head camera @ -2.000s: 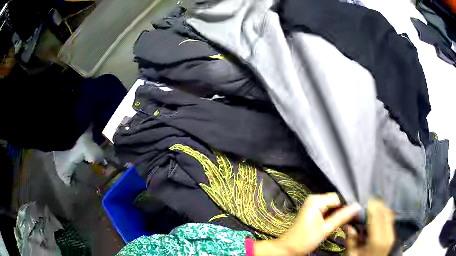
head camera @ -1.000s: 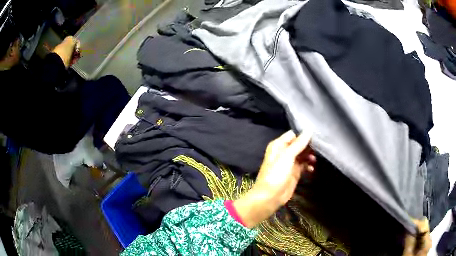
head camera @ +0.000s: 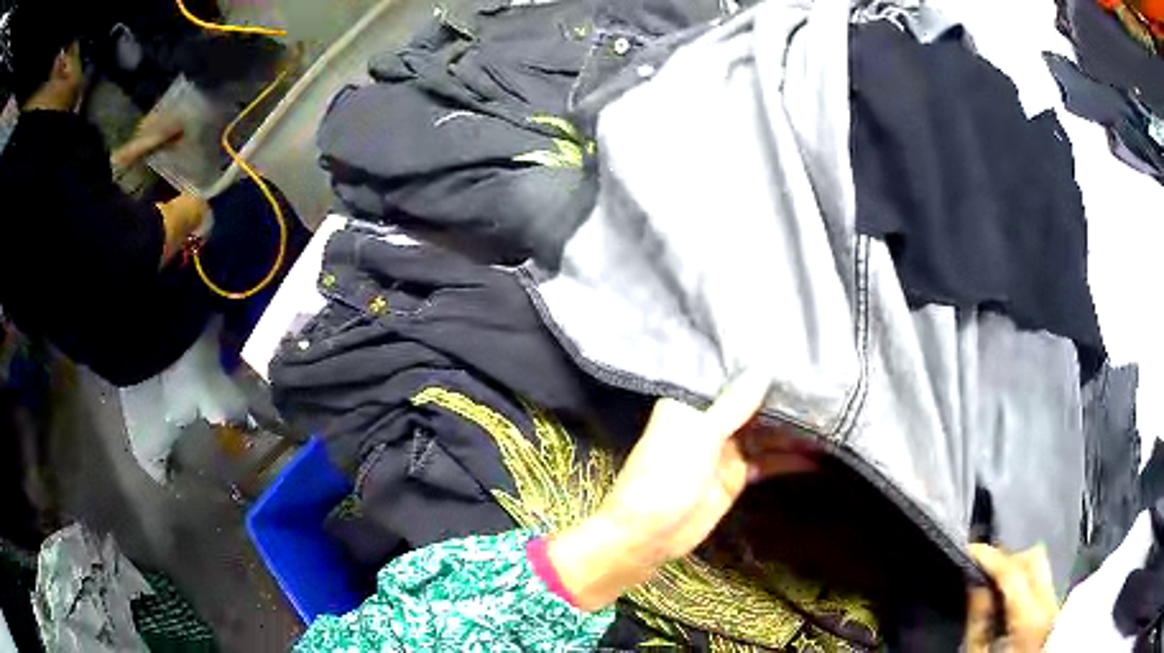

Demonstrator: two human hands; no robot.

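Observation:
A denim jacket (head camera: 728, 230) is spread with its pale grey inside up and a black panel (head camera: 970, 191) at its right. My left hand (head camera: 657, 498), below a green patterned sleeve, holds the jacket's stitched lower edge, thumb on top and fingers under it. My right hand (head camera: 1015, 593) grips the same edge farther right, near the bottom of the picture, partly cut off. Whether it also holds a tool cannot be seen. The edge is lifted, with a dark hollow beneath it.
Dark jackets (head camera: 447, 319) with yellow embroidery (head camera: 562, 472) are heaped at left and below. A blue bin (head camera: 300, 529) stands at lower left. A person in dark clothes (head camera: 77, 242) sits at upper left, near a yellow cord (head camera: 283, 230). The white table top (head camera: 1123, 281) shows at right.
The jacket's inside is spread wider and its stitched edge and seam now show. My left hand has moved slightly left and down, my right hand slightly left. A yellow cord shows by the other person.

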